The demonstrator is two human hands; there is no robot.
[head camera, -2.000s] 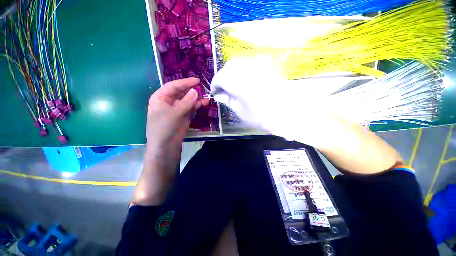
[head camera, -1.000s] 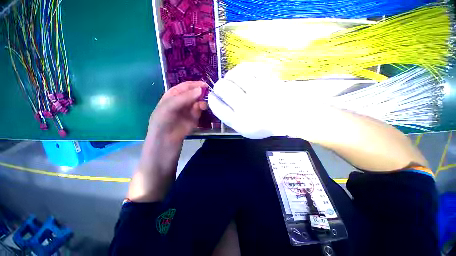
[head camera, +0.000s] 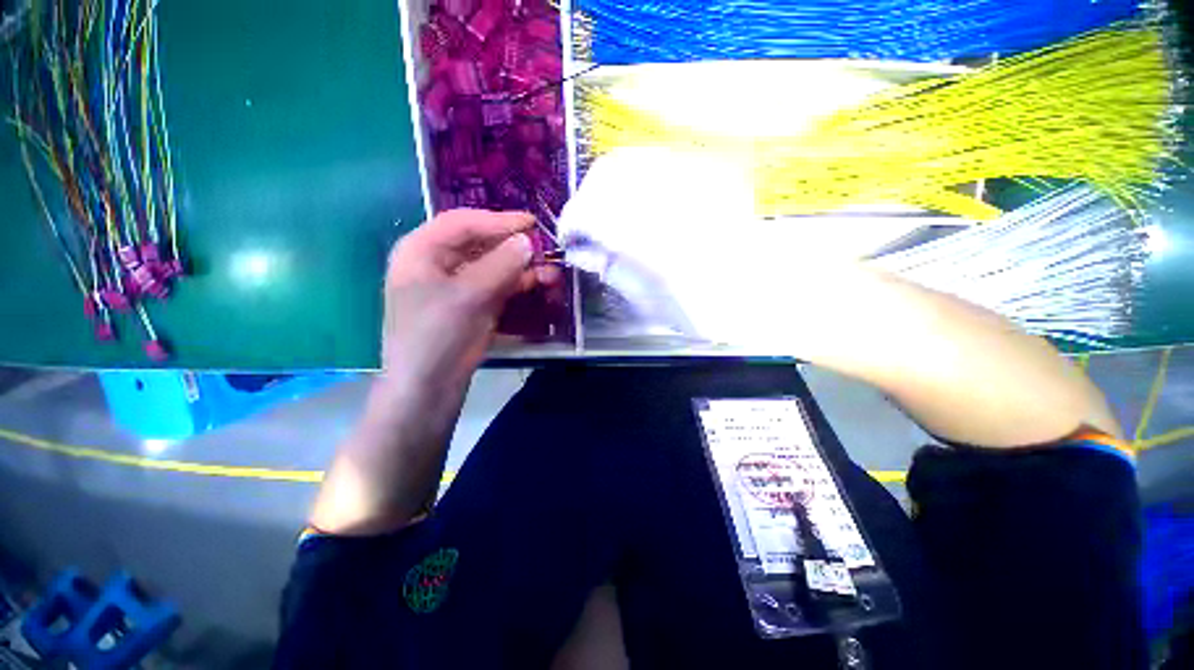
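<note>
My bare left hand (head camera: 452, 282) pinches a small magenta connector housing at its fingertips, over the near part of the housing compartment; the housing is mostly hidden by the fingers. My gloved right hand (head camera: 668, 242), overexposed white, has its fingertips right beside it, closed around a thin wire at the housing. The wire's colour and end cannot be made out. Loose magenta housings (head camera: 495, 111) fill the narrow compartment of the tray. Yellow wires (head camera: 1048, 111), blue wires (head camera: 786, 29) and white wires (head camera: 1067, 255) lie in the compartments to the right.
Finished harnesses (head camera: 98, 170) lie on the green bench (head camera: 295, 157) at the left, their magenta housings towards me. The tray's white edge (head camera: 416, 118) runs beside the bench. A badge (head camera: 792, 511) hangs at my lap. Blue stools (head camera: 98, 615) stand on the floor at lower left.
My right fingertips have drawn back slightly from the housing and turned, showing the darker palm side. My left hand stays nearly in place and still pinches the housing.
</note>
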